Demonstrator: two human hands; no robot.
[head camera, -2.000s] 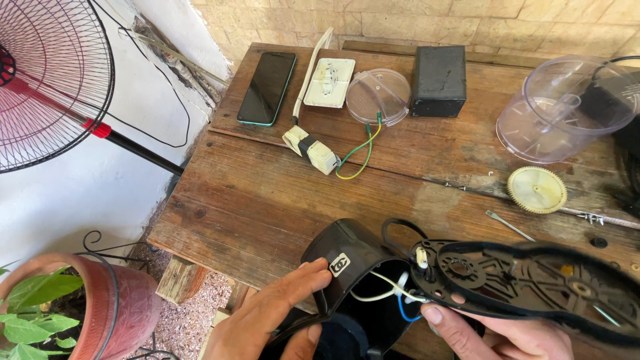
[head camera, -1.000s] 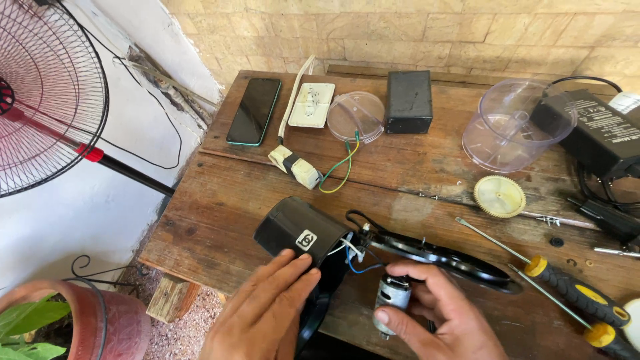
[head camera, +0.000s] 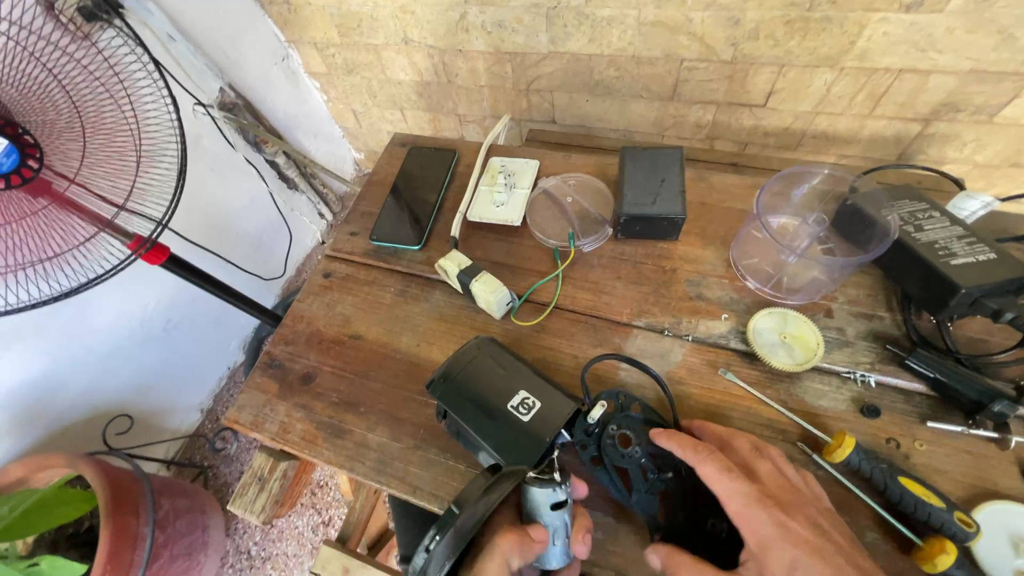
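Note:
My left hand (head camera: 520, 544), low in the view, grips a small silver cylindrical electric motor (head camera: 549, 516), its wired end up. A round black plastic rim (head camera: 460, 520) leans over that hand and joins a black plastic housing (head camera: 504, 400) with a white square sticker, lying on the wooden table. Thin wires run from the motor toward the housing. My right hand (head camera: 744, 496) rests with spread fingers on a black perforated plastic cover (head camera: 628, 448), to the right of the motor. A black cable (head camera: 632, 360) loops above the cover.
Two screwdrivers (head camera: 888, 480) and a cream gear wheel (head camera: 784, 339) lie right. Behind stand a clear plastic container (head camera: 800, 256), a black power adapter (head camera: 952, 248) and a black box (head camera: 651, 192). A phone (head camera: 414, 197) and a taped white part (head camera: 476, 284) lie back left. A fan (head camera: 80, 144) stands left.
The motor, held in my right hand one second ago, is now in my left hand. My right hand has moved onto the black cover, which has turned.

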